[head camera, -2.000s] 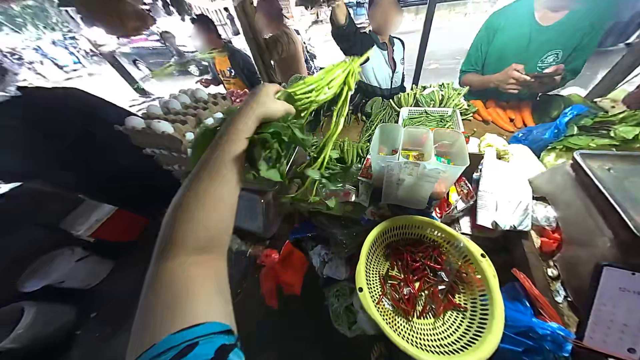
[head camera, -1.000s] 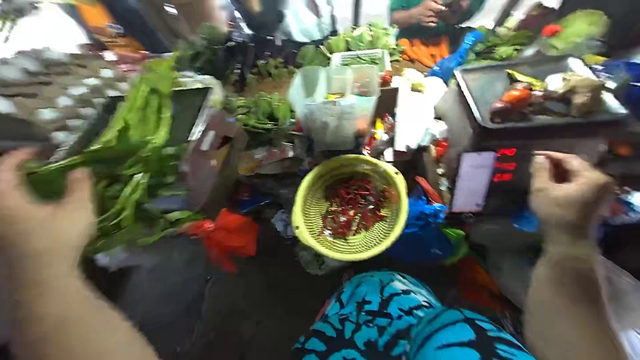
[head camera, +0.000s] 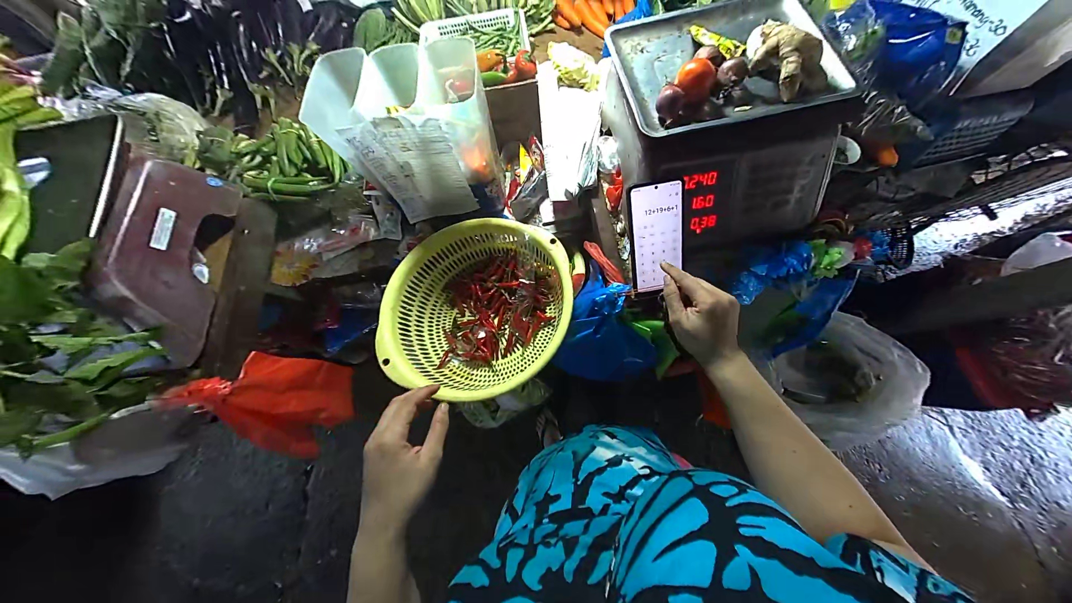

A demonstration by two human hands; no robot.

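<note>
My right hand (head camera: 702,316) touches the lower part of a smartphone (head camera: 656,239) with a finger; its screen shows a calculator. The phone leans against a digital scale (head camera: 758,180) with lit red digits. Tomato, small onions and ginger root (head camera: 787,57) lie on the scale's metal tray (head camera: 662,117). My left hand (head camera: 404,448) is at the lower rim of a yellow plastic colander (head camera: 402,335), fingers apart and holding nothing; whether they touch the rim is hard to tell. Red chillies (head camera: 498,310) lie inside the colander.
Clear plastic containers (head camera: 402,92) with a handwritten paper stand behind the colander. Leafy greens (head camera: 59,360) and a red plastic bag (head camera: 285,398) are at left. Blue plastic bags (head camera: 599,331) hang between colander and phone. A clear plastic bag (head camera: 854,377) sits at right.
My left hand, on the bunch of long green vegetables two seconds ago, is now by the colander. My right hand has moved from beside the scale to the phone. The view has turned right and down.
</note>
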